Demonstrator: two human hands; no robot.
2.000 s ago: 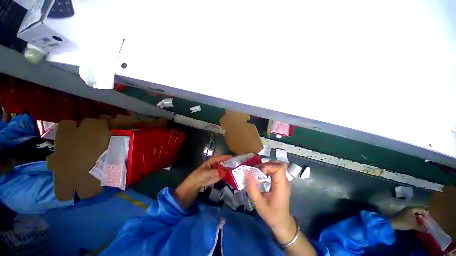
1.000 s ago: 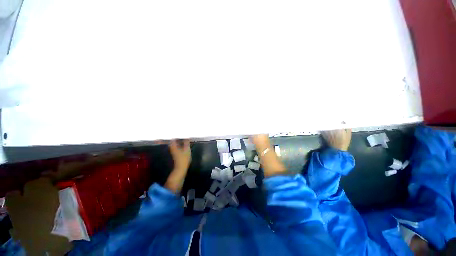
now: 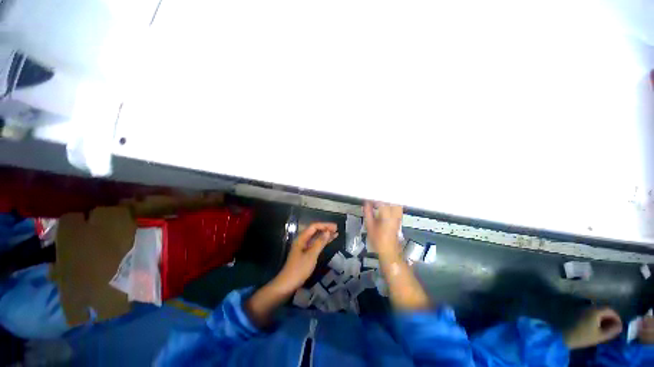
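Observation:
My left hand (image 3: 313, 242) is over the dark bench, left of the loose papers, with its fingers loosely curled and nothing visible in it. My right hand (image 3: 384, 228) reaches to the edge of the white shelf; its fingertips are at or under that edge, and whether they hold anything is unclear. A pile of small folded white papers (image 3: 346, 276) lies on the bench below and between my hands. A longer shiny whitish piece (image 3: 353, 234) lies between my hands.
The large white shelf (image 3: 373, 107) covers the upper view. Red boxes (image 3: 197, 247) stand in a row at left, with a brown cardboard flap (image 3: 95, 265). Another person's hand (image 3: 596, 328) is at lower right. More white papers (image 3: 576, 270) lie at right.
The small red box held two seconds ago is no longer in my hands. Since one second ago, my left hand has come out from under the shelf edge, and the view has shifted.

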